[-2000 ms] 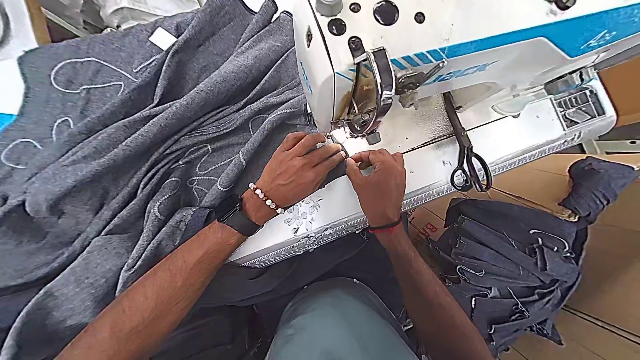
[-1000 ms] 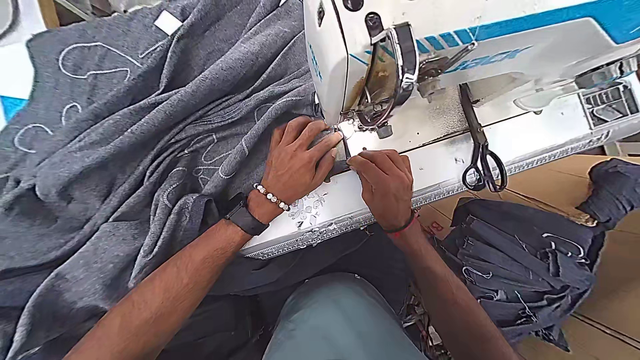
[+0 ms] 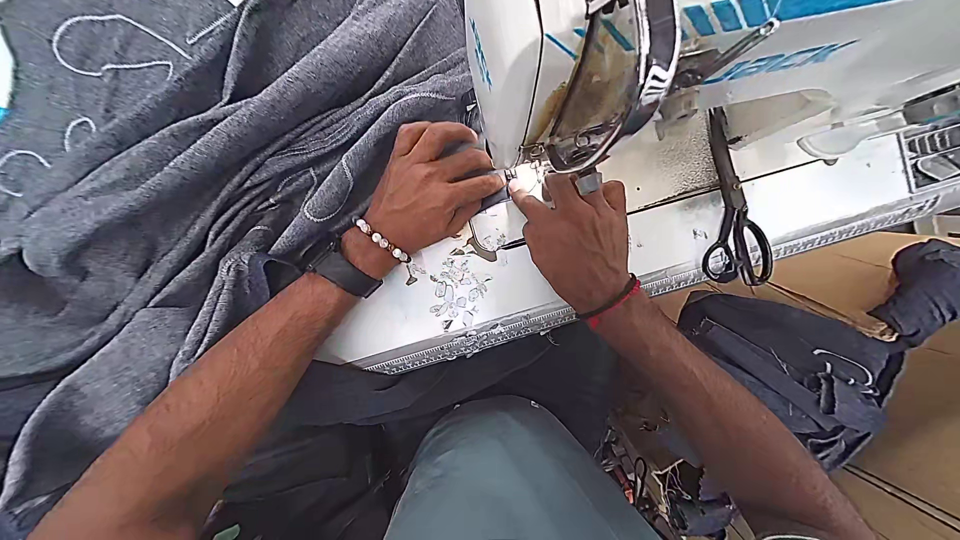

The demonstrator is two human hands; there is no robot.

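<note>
A white and blue Jack sewing machine (image 3: 600, 82) stands over its white bed at the upper right. My left hand (image 3: 431, 187), with a beaded bracelet and a dark watch at the wrist, grips the edge of the dark grey knit fabric (image 3: 285, 180) just left of the presser foot area. My right hand (image 3: 577, 240) is at the needle area, its fingers bent under the machine head and its index or thumb tip near the left fingertips. Whether it holds any cloth cannot be told. The needle is not clearly visible.
Black-handled scissors (image 3: 736, 217) lie on the bed to the right. Small clippings (image 3: 457, 292) are scattered near the front edge, along a measuring tape (image 3: 510, 330). Dark fabric pieces (image 3: 795, 375) lie on cardboard (image 3: 907, 450) at the lower right.
My right hand has moved up to the machine's needle area from the bed just in front of it. The cloth that lay between both hands shows less. The view is slightly shifted.
</note>
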